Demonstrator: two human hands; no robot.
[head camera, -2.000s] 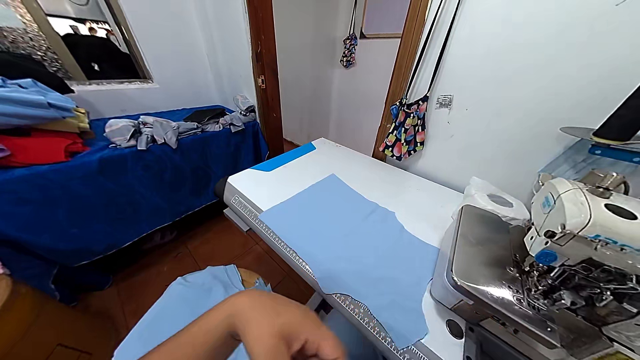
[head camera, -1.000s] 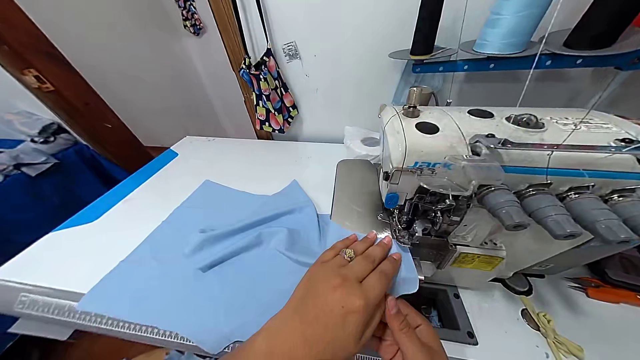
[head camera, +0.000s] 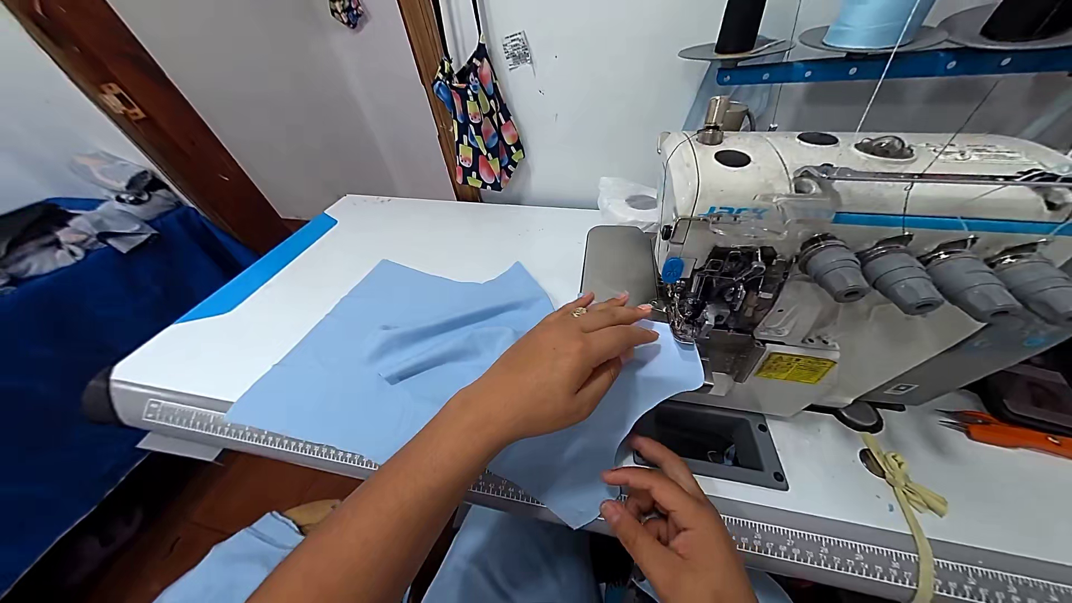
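A light blue fabric piece (head camera: 335, 360) lies on the white sewing table, wrinkled in its middle, with its right corner beside the needle area of a Jack overlock machine (head camera: 754, 201). My left hand (head camera: 561, 360), with a ring on one finger, lies palm down on the fabric, fingertips just left of the presser foot. Near the table's front edge my right hand (head camera: 670, 519) is beside the fabric's curved edge, thumb and fingers apart; whether it touches the cloth is hard to tell.
Orange-handled snips (head camera: 1013, 434) and a knotted yellowish strip (head camera: 909, 494) lie at the right. Thread cones (head camera: 879, 23) stand above the machine. More light blue fabric (head camera: 243, 561) is below the table's front edge. A blue-covered table (head camera: 67, 352) stands at the left.
The view has turned right toward the machine since two seconds ago. The fabric has shifted to the needle area. Since one second ago, my right hand has moved away from the fabric's corner, toward the table's front edge.
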